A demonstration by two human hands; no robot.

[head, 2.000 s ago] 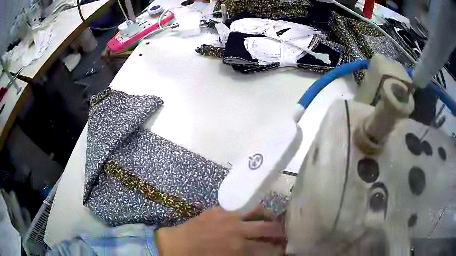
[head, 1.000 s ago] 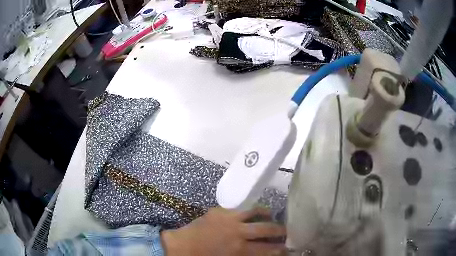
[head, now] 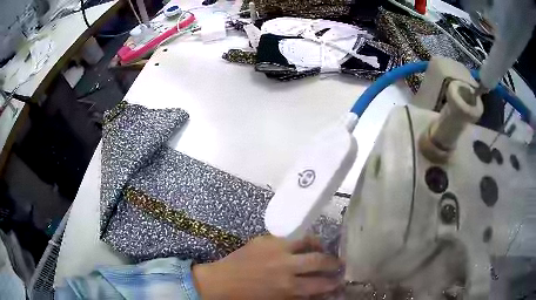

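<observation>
A grey speckled garment panel (head: 194,184) with a brown-gold band lies on the white table, its far left corner folded over. My left hand (head: 273,266), bare with a blue checked sleeve, lies flat on the panel's near right part, fingers pointing toward the sewing machine (head: 405,193). The cloth's right end goes beneath the machine head. The needle area is hidden behind the head and the white lamp paddle (head: 308,176). My right hand is not visible.
A tied bundle of dark and white pieces (head: 320,50) lies at the back, with brown-gold cloth (head: 300,7) behind it. A blue flexible neck (head: 388,82) arches beside the machine. A pink power strip (head: 156,40) lies at the back left. Another table (head: 59,44) stands left.
The view has shifted slightly. The panel and my left hand keep nearly the same place, with the hand still on the cloth.
</observation>
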